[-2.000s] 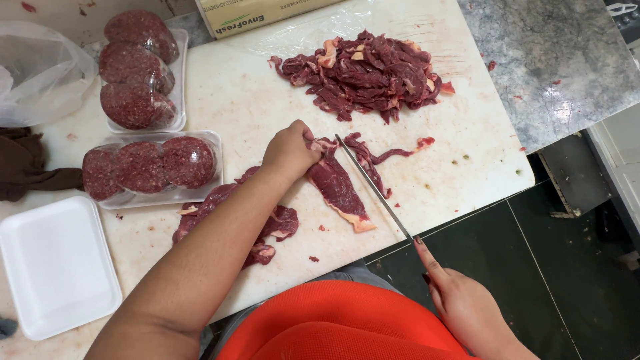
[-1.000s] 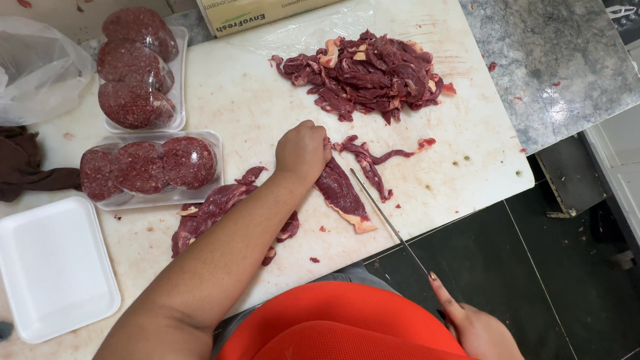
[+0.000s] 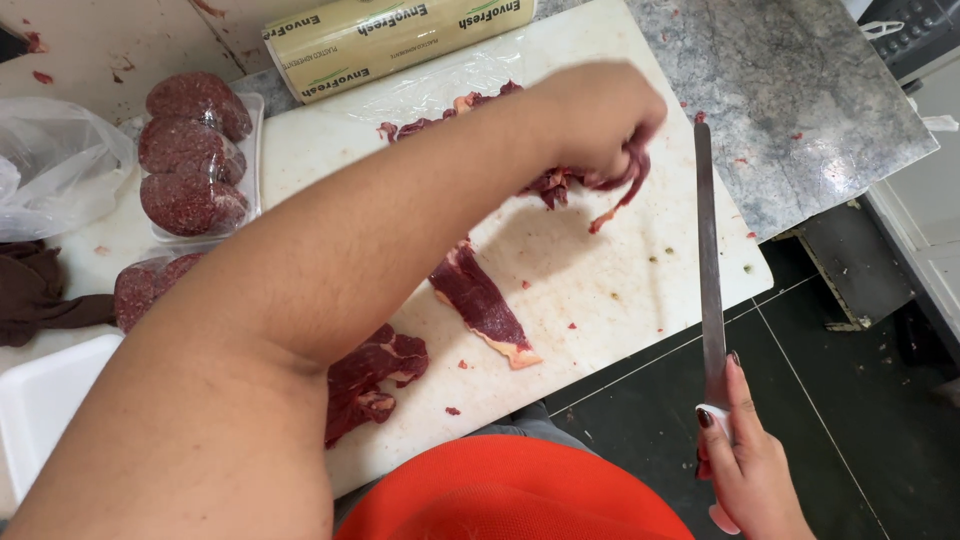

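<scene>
My left hand (image 3: pixel 611 120), slightly blurred, grips thin strips of raw red meat (image 3: pixel 636 176) above the cutting board. Below it, partly hidden by my forearm, lies a pile of cut meat strips (image 3: pixel 555 184). A long slab of meat with a fatty end (image 3: pixel 484 300) rests mid-board, touched by neither hand. Larger raw meat pieces (image 3: pixel 379 367) lie nearer my body, partly behind my arm. My right hand (image 3: pixel 739 450) holds a long knife (image 3: pixel 711 262) by its white handle, blade pointing away from me, off the board's right side.
The white cutting board (image 3: pixel 600 300) lies on a grey stone counter (image 3: pixel 780 97). An EnvoFresh plastic film box (image 3: pixel 397 37) stands behind. At left are wrapped trays of ground meat (image 3: pixel 195 157), a plastic bag (image 3: pixel 60 165), a brown cloth (image 3: pixel 37 300) and a white foam tray (image 3: pixel 52 397).
My left hand has moved from the slab to over the pile, lifting the strips that lay beside the slab. The knife has swung away from the slab and now points more forward.
</scene>
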